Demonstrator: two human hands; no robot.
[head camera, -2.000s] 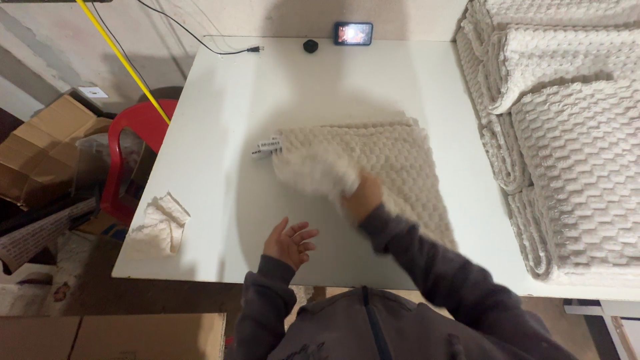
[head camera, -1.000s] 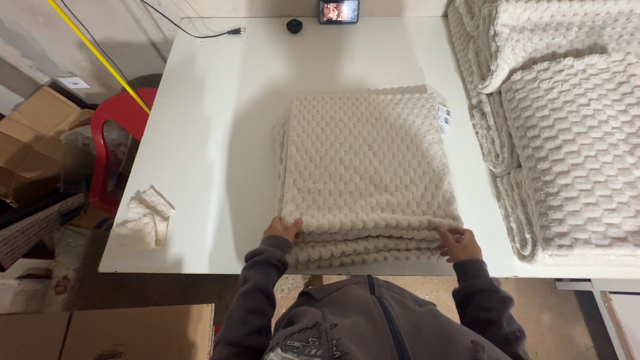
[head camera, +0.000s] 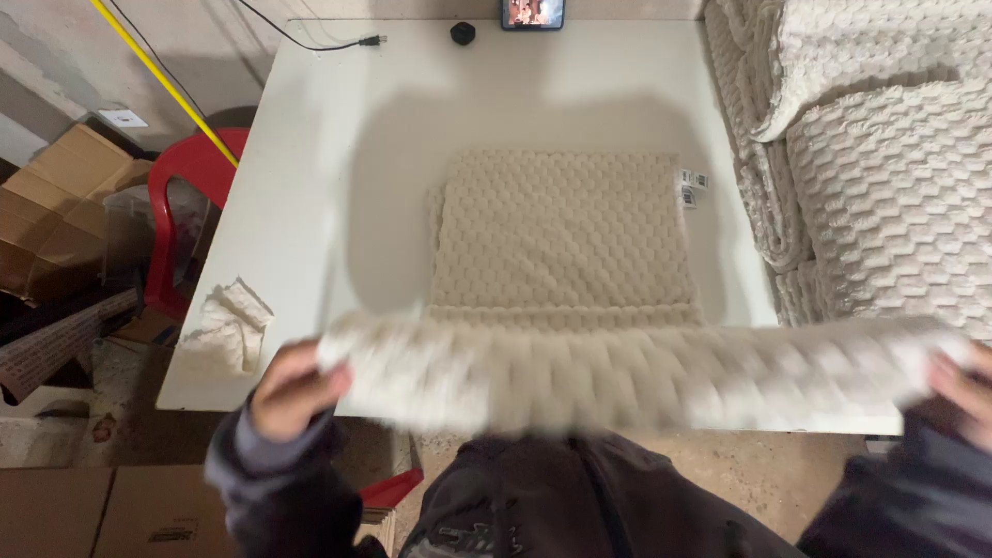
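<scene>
A folded cream textured plush blanket (head camera: 566, 232) lies on the white table, with white tags at its right edge. Above the table's front edge, a strip of the same kind of plush fabric (head camera: 620, 376) is stretched between my hands, blurred by motion. My left hand (head camera: 298, 391) pinches its left end, and my right hand (head camera: 961, 387) grips its right end at the frame's edge. Whether this strip is part of the folded blanket or a separate piece cannot be told.
Stacked cream blankets (head camera: 899, 201) fill the right side. A crumpled cloth scrap (head camera: 229, 329) lies at the table's left front. A phone (head camera: 532, 14), a round black object (head camera: 463, 32) and a plug (head camera: 372, 40) are at the back. A red chair (head camera: 167, 232) and cardboard boxes (head camera: 70, 201) stand left.
My hands have moved apart from the folded blanket's front corners and now hold a raised, stretched strip of fabric. Two seconds ago my left hand was empty and my right was on the blanket.
</scene>
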